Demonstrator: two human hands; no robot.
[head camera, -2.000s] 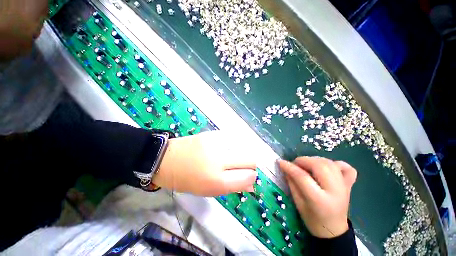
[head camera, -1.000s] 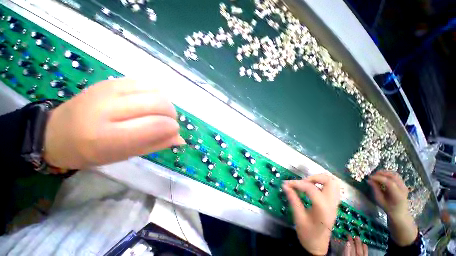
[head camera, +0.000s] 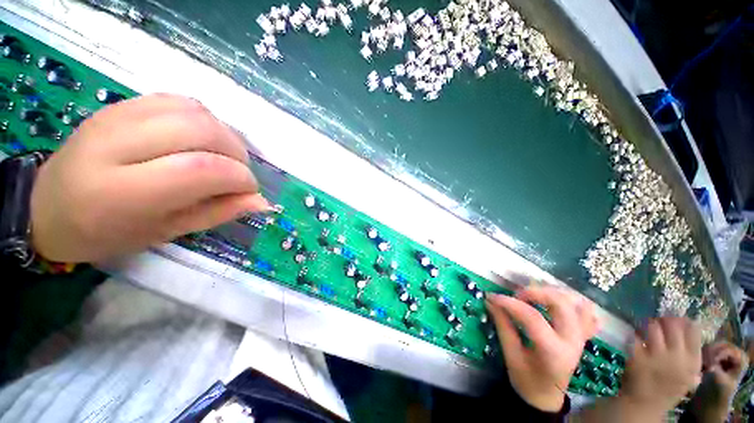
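My left hand (head camera: 149, 178), with a dark watch at the wrist, enters from the left. Its fingers are curled and the fingertips pinch together over the left end of a green circuit board (head camera: 337, 240). My right hand (head camera: 541, 335), in a black sleeve, is further right, with thumb and index finger close together at the same board's far part. Whether either hand pinches a small part is too small to tell. The board bears rows of dark capacitors with pale tops and tiny blue components. A second board (head camera: 21, 87) lies partly behind my left hand.
Small white components (head camera: 463, 37) lie loose and heaped on the dark green parts tray (head camera: 496, 157) beyond the pale metal conveyor rail (head camera: 331, 161). Another person's blurred hand (head camera: 661, 355) and a further hand (head camera: 726, 363) are at the right. A black box (head camera: 264, 396) stands at the bottom.
The view has shifted right along the line since the oldest frame. Both my hands stay pinched over the boards. A dark gap between boards now shows by my left hand. Other people's hands have appeared at right.
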